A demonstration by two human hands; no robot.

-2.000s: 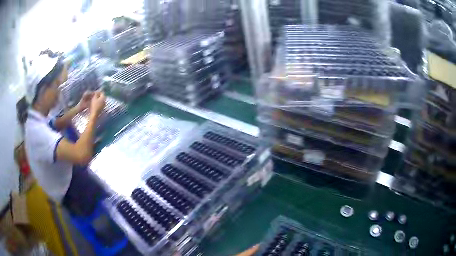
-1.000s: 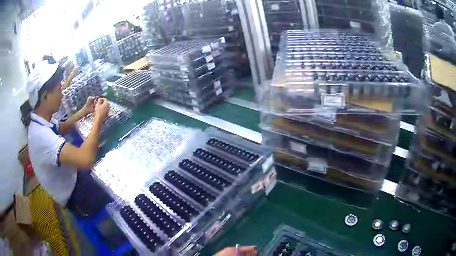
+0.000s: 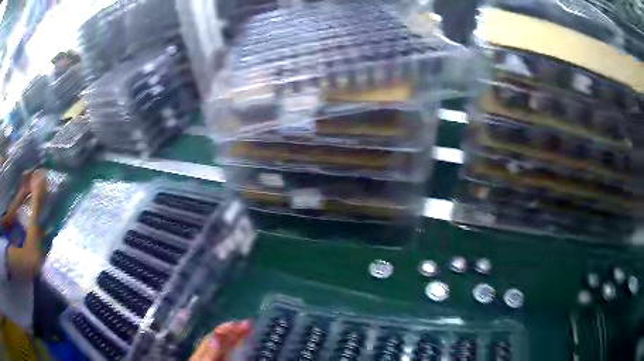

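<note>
A clear plastic tray lies at the bottom of the view, cut off by the lower edge. Dark round parts stand in its several channels. My left hand is at the tray's left side, blurred and cut off by the lower edge; whether it holds anything cannot be told. My right hand is not in view. Loose silver round parts lie flat on the green mat beyond the tray, with another cluster at the right.
A filled tray stack stands at left, with shiny plastic beside it. Taller stacks stand at the back centre and right. Another worker's arm shows at the left edge. Thin upright shapes at lower right are unclear.
The view has turned right, so the stacks and the worker have shifted left. More of the front tray and the right cluster of loose parts now show. My left hand remains beside the tray.
</note>
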